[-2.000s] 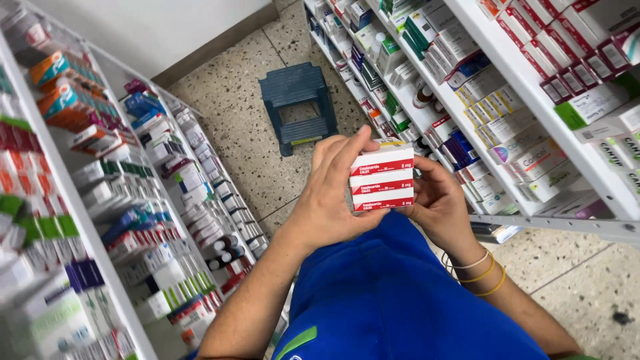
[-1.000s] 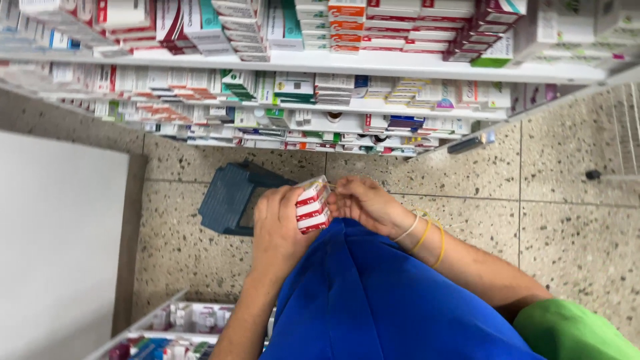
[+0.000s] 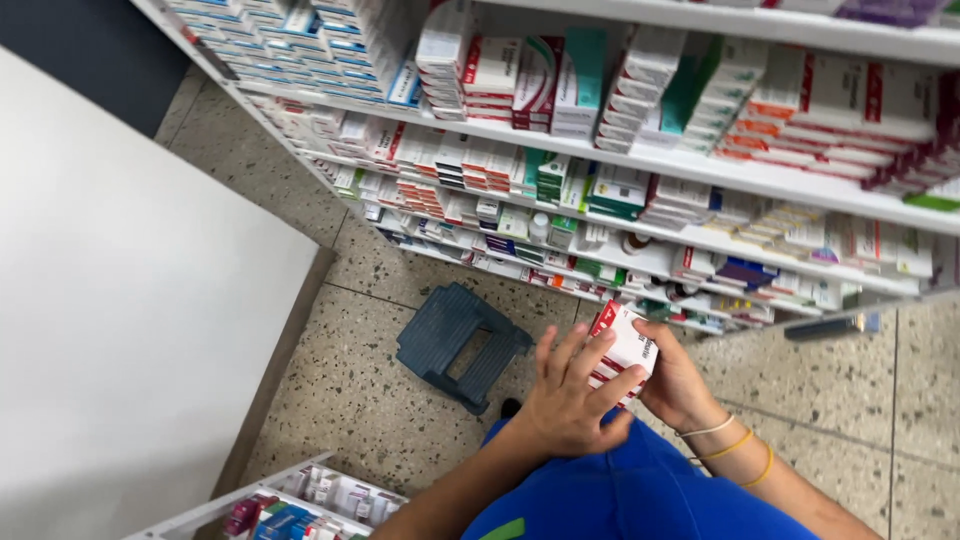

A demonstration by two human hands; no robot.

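Observation:
A small stack of white-and-red medicine boxes (image 3: 624,346) is held in front of the blue garment, low and right of the view's middle. My right hand (image 3: 675,382) grips the stack from its right side, thumb on the top box's edge. The fingers of my left hand (image 3: 577,397) are spread over the left and near side of the same boxes, touching them; its palm is hidden. Pale and yellow bands (image 3: 731,450) circle the right wrist. Printed writing shows on the boxes.
Shelves (image 3: 570,142) packed with medicine boxes rise ahead. A dark blue-green plastic step stool (image 3: 461,349) stands on the speckled floor (image 3: 352,390), left of my hands. A white panel (image 3: 142,300) fills the left side, and another stocked shelf unit (image 3: 300,465) is at the bottom left.
The view has swung strongly. The boxes have been turned in my hands, from printed ends facing up to a broad white face showing. The fingers of my left hand are now more spread.

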